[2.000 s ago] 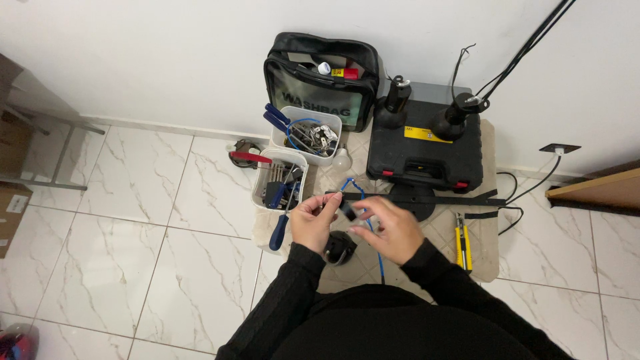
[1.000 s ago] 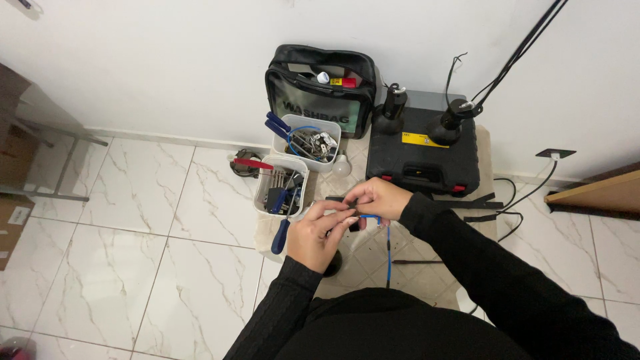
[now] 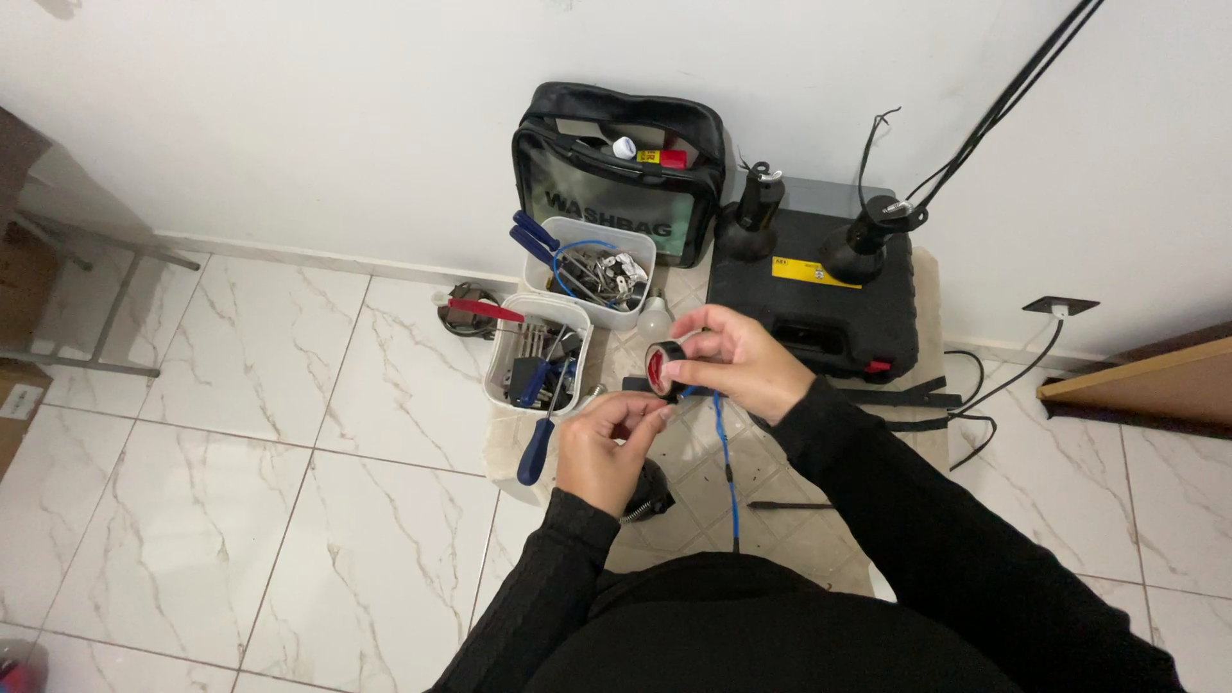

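My right hand (image 3: 736, 361) holds a small roll of black electrical tape (image 3: 662, 370) with a red inner face between thumb and fingers. Just below it, my left hand (image 3: 610, 445) pinches the dark taped end of a blue wire. The blue wire (image 3: 722, 433) runs from between the hands down towards my body, with black bands along it. A black object with a metal spring (image 3: 649, 493) lies below my left hand, partly hidden by it. A white light bulb (image 3: 655, 316) lies just above the tape roll.
Two plastic tubs of tools (image 3: 580, 404) stand at the left, before a black wash bag (image 3: 616, 183). A black tool case (image 3: 818, 318) carries two black lamp holders (image 3: 857, 245). Black cables hang at the right, near a wall socket (image 3: 1060, 306). A dark rod (image 3: 789, 505) lies on the table.
The tape roll now shows its red face, raised in my right hand above my left. One second ago both hands were close together, with the roll not plainly visible.
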